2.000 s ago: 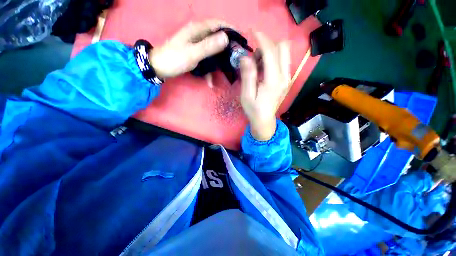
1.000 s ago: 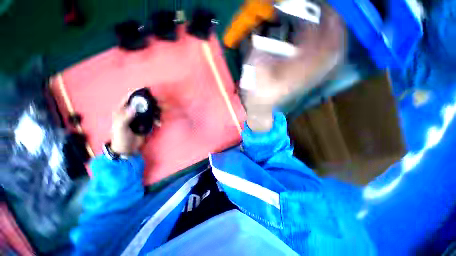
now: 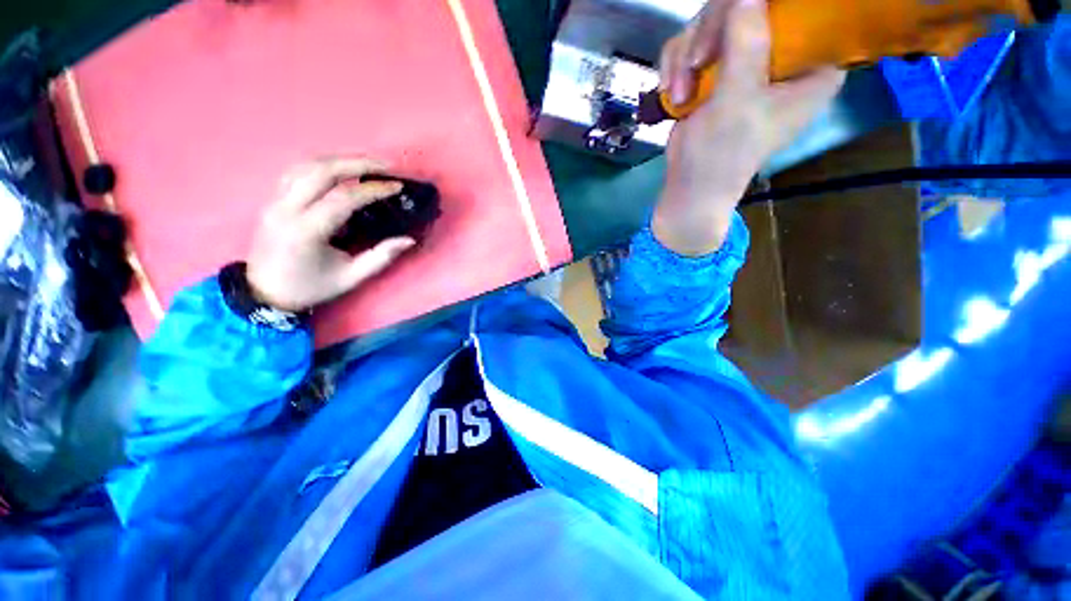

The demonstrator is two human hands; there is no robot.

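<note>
My left hand (image 3: 323, 235) holds the black housing (image 3: 397, 217) on or just above the pink-red work mat (image 3: 294, 94), fingers and thumb around its left side. My right hand (image 3: 734, 135) grips the orange electric screwdriver (image 3: 875, 33), which lies sideways with its dark nose pointing left. The nose is at the silver mechanism of the screw feeder (image 3: 576, 82). The tip and any screw are too small to make out.
A cardboard box (image 3: 863, 264) stands low at the right, with a black cord (image 3: 928, 176) crossing above it. A crinkled clear plastic bag (image 3: 41, 340) and black parts (image 3: 100, 270) lie left of the mat. Blue plastic (image 3: 940, 399) is at the right.
The view has turned toward the right side. Both hands were at the housing; my right hand has left it, moved right and taken hold of the screwdriver, now at the feeder.
</note>
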